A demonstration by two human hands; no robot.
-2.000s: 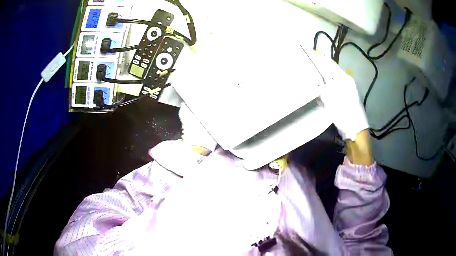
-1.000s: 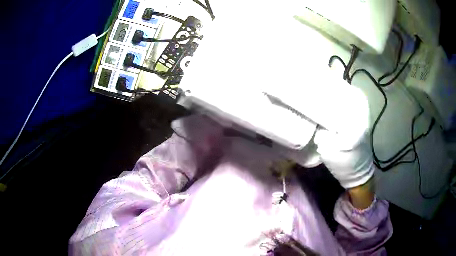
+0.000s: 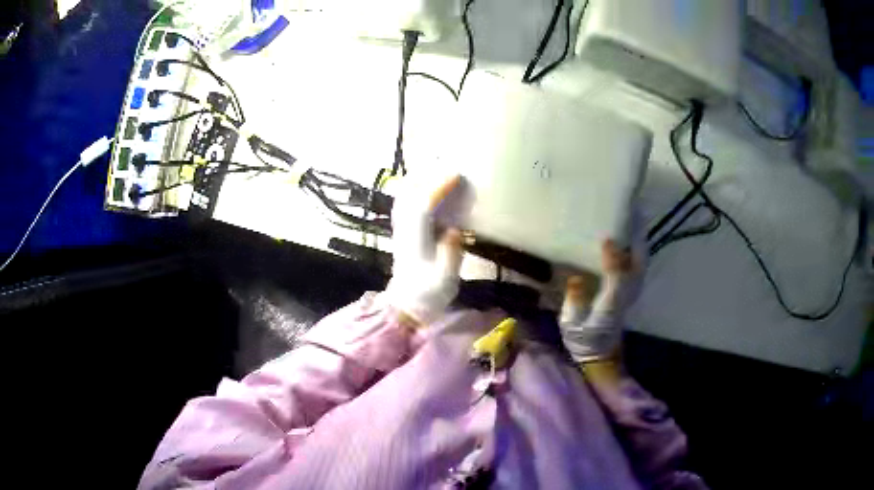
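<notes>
A white rounded projector [image 3: 551, 167] is held between my two hands at the bench's front edge, its plain face with a small central mark turned up. A dark strip shows along its near side. My left hand [image 3: 429, 239], in a white glove with bare fingertips, grips its left near corner. My right hand [image 3: 599, 297], gloved the same way, grips its right near corner. Both hands are slightly blurred. Whether the projector touches the bench cannot be told.
The socket panel [image 3: 144, 134] with black plugs and the black remote controls [image 3: 213, 144] are at the left. Bundled black leads [image 3: 335, 191] lie beside the projector. Another white projector [image 3: 661, 48] stands behind right. A looping black cord [image 3: 767, 273] lies on the white bench [image 3: 767, 335].
The projector has moved away from my body and lies flatter, its plain face up. My left hand has come into clear view at its left corner. The camera view shows more bench.
</notes>
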